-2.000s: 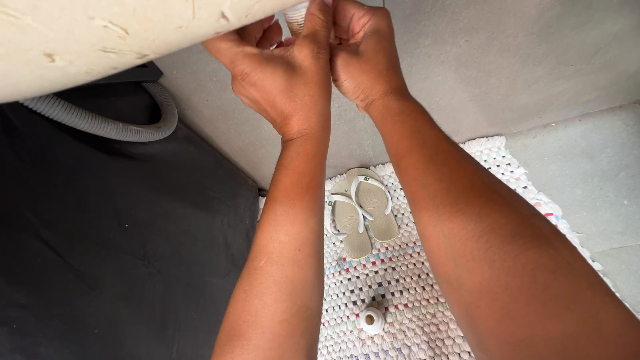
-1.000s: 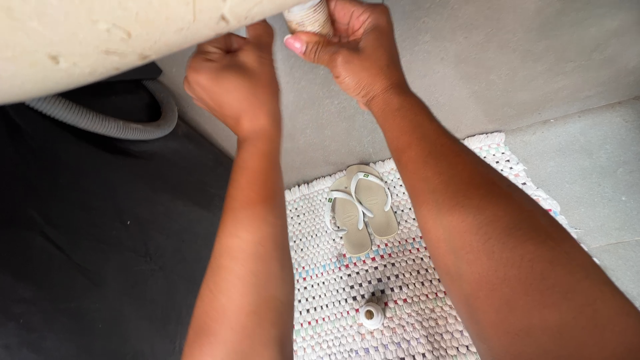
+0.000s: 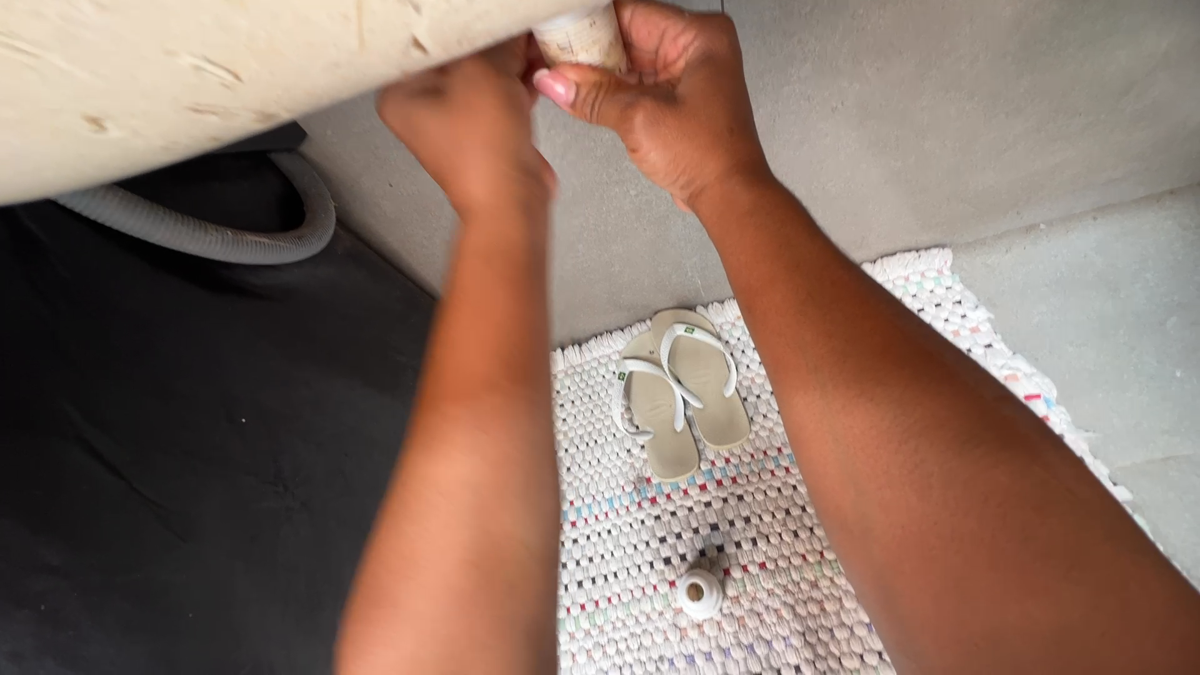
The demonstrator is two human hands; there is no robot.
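At the top centre a white plastic pipe fitting, stained brown, sticks out from behind the beige rounded surface. My right hand holds the fitting, with its thumb across the lower end. My left hand is just left of it, blurred, under the edge of the beige surface; its fingertips are hidden, so whether it touches the fitting cannot be told. On the woven rug below lies a small white round plastic piece with a brownish centre.
A pair of flip-flops lies on the woven rug against the grey wall. A grey corrugated hose curves over a black surface at the left. Grey floor tiles show at the right.
Two seconds ago both hands were together at the fitting. My left hand then moved left and down, and now is back nearer the fitting. My right hand stays at the fitting.
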